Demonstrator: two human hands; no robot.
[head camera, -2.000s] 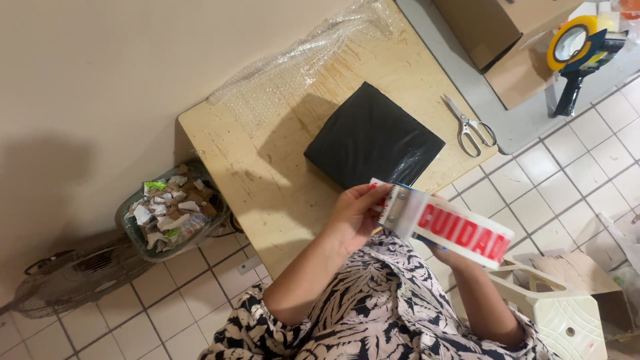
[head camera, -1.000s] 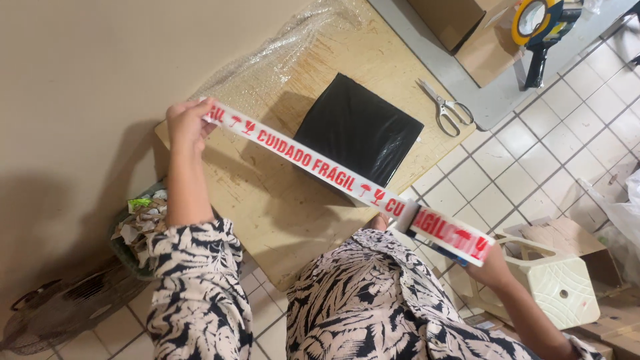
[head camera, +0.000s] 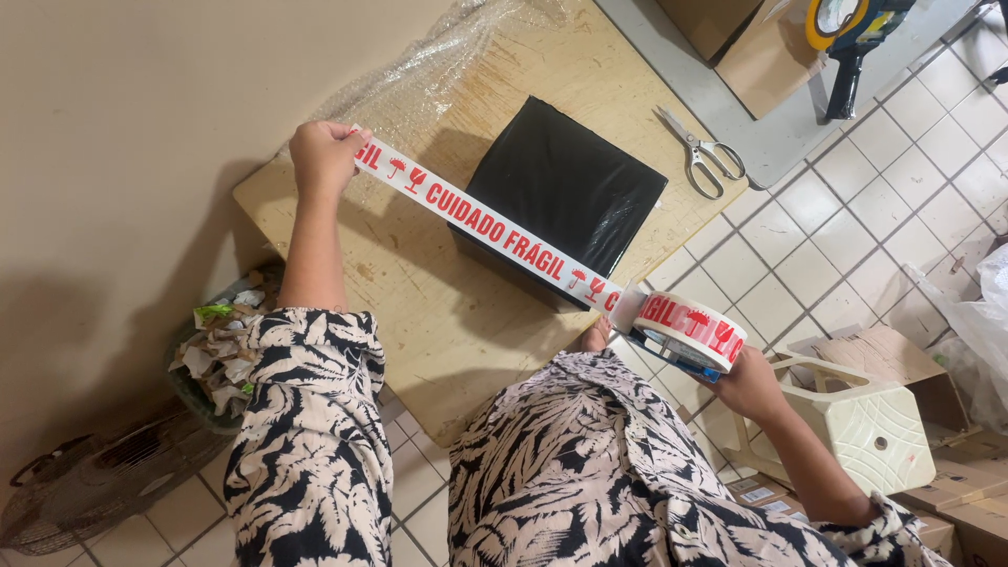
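Observation:
My left hand (head camera: 327, 153) pinches the free end of a white tape strip (head camera: 480, 220) printed in red with fragile warnings. The strip runs taut, slanting down to the right across the near side of a black plastic-wrapped box (head camera: 571, 185); whether it touches the box I cannot tell. At its other end is the tape roll (head camera: 693, 327) on a blue dispenser, gripped by my right hand (head camera: 748, 386) beyond the table's near edge. Metal scissors (head camera: 699, 153) lie with parted handles to the right of the box.
Under these things is a worn wooden table (head camera: 417, 346), with bubble wrap (head camera: 409, 79) along its wall side. A cardboard box (head camera: 760, 55) and another tape dispenser (head camera: 846, 71) are at upper right. A bin of scraps (head camera: 213, 362), a fan (head camera: 102, 480) and a plastic stool (head camera: 874, 433) stand around.
Two seconds ago both hands were together at the tape roll. My left hand has since moved up and left, drawing out a long strip. Over the last second little has changed.

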